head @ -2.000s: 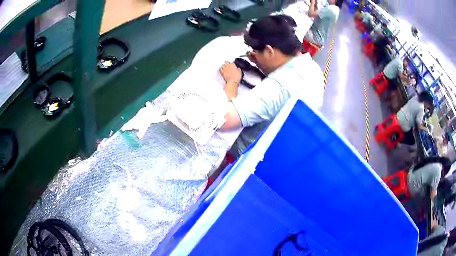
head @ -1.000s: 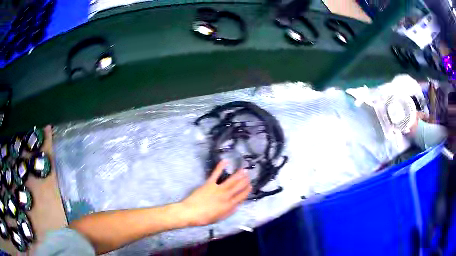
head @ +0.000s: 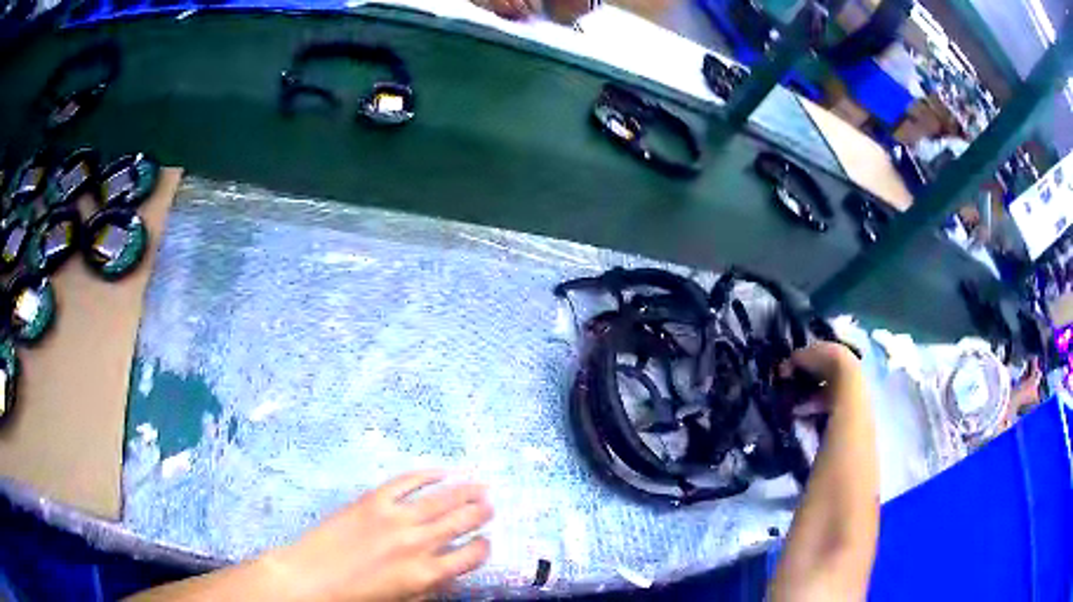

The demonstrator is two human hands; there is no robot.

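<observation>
Black headbands (head: 659, 400) lie in a tangled pile on the bubble wrap, right of centre. My right hand (head: 824, 362) reaches from the lower right into the right side of this pile. Its fingertips are partly hidden among the black bands, and I cannot tell if they grip one. My left hand (head: 406, 535) is at the bottom, left of the pile, above the bubble wrap (head: 341, 341). Its fingers are apart, it holds nothing and it does not touch the pile.
Open ear cups (head: 115, 241) stand in rows on a cardboard sheet (head: 88, 412) at the left. Part-built headsets (head: 386, 104) lie spaced along the green belt (head: 494, 176). A small white fan (head: 974, 392) and a blue tote (head: 977, 517) are at the right. A green post (head: 930, 188) slants across.
The headband pile is larger, with more bands on its right side. My right hand has come into view there. My left hand has left the pile and moved down and left.
</observation>
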